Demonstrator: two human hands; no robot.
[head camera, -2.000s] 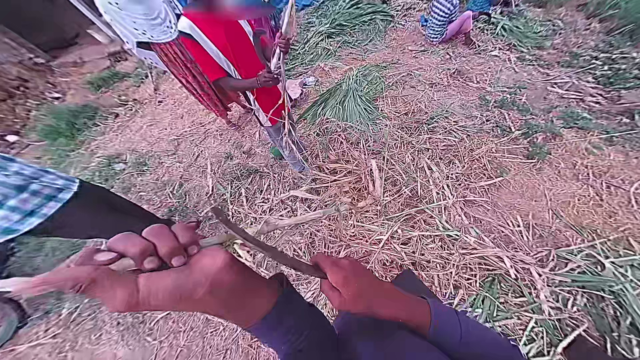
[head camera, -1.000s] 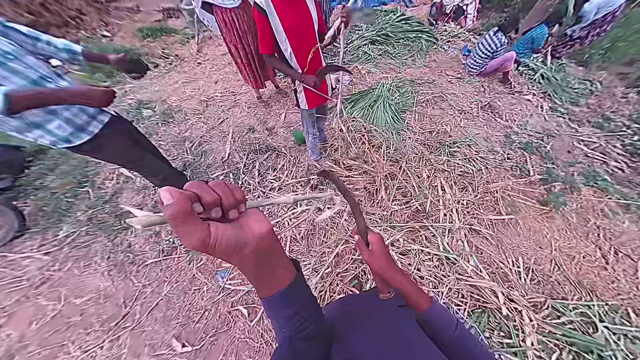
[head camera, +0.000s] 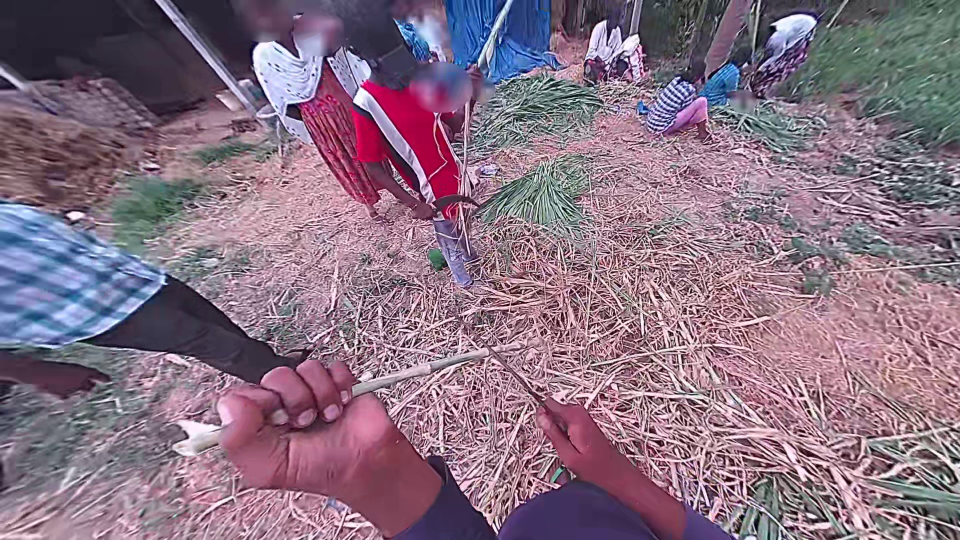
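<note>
My left hand (head camera: 322, 435), at lower left, is closed around a pale plant stalk (head camera: 427, 367). The stalk's cut end sticks out left of the fist, and its longer part points right and slightly up. My right hand (head camera: 574, 439) grips a sickle, whose dark, thin blade (head camera: 517, 375) reaches up and left to the stalk. The blade crosses the stalk near its far part; whether they touch I cannot tell. The sickle's handle is mostly hidden in my fingers.
Dry stalks and leaves (head camera: 645, 330) litter the ground. A person in a red shirt (head camera: 412, 142) stands ahead with another sickle (head camera: 456, 201) and tall stalks. Someone in a checked shirt (head camera: 67, 277) is close at left. Green leaf piles (head camera: 544, 195) and several crouching people are farther back.
The sickle blade, curving up beside the stalk's far end a second ago, now lies across the stalk. My left hand keeps its hold. The person in the checked shirt has shifted at left.
</note>
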